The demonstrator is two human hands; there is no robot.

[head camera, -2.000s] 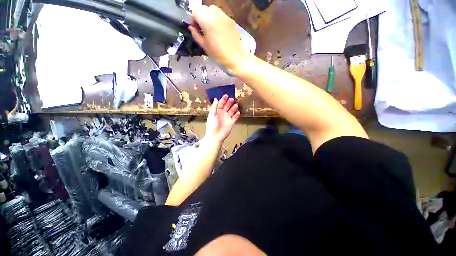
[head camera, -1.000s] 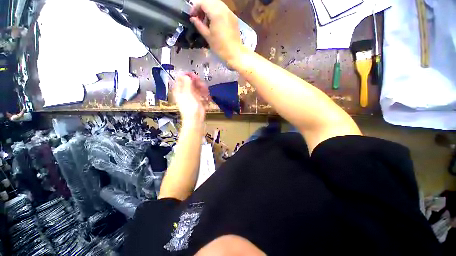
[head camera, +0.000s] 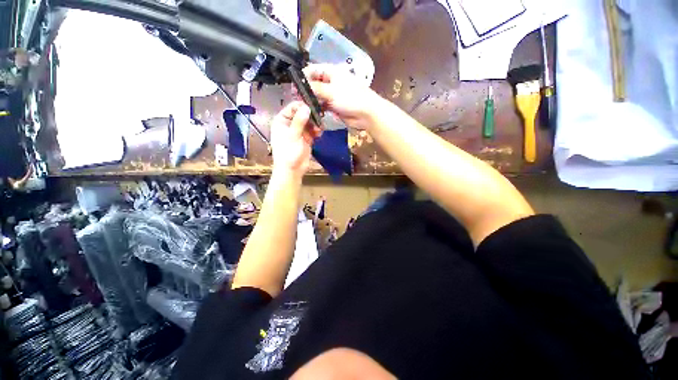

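Note:
The grey cloth-cutting machine (head camera: 230, 31) lies tilted at the upper left. A dark narrow machine part (head camera: 306, 93) points down from its end towards the table's front edge. My left hand (head camera: 293, 137) pinches the lower end of this part. My right hand (head camera: 334, 93) is at the part's right side, fingers curled against it; its fingertips are partly hidden. The silver base plate (head camera: 338, 50) shows behind my right hand. A navy cloth scrap (head camera: 334, 154) hangs over the table edge just below the hands.
A green-handled screwdriver (head camera: 488, 119), a brush with a yellow handle (head camera: 528, 122) and pale blue fabric (head camera: 595, 141) lie at the right. Paper patterns (head camera: 483, 52) are at the upper right. A thin metal rod (head camera: 249, 117) and navy strip (head camera: 236, 133) are left of my left hand.
My left hand has moved up and in to the dark part. My right hand has come down from the machine. The dark part and more of the base plate now show.

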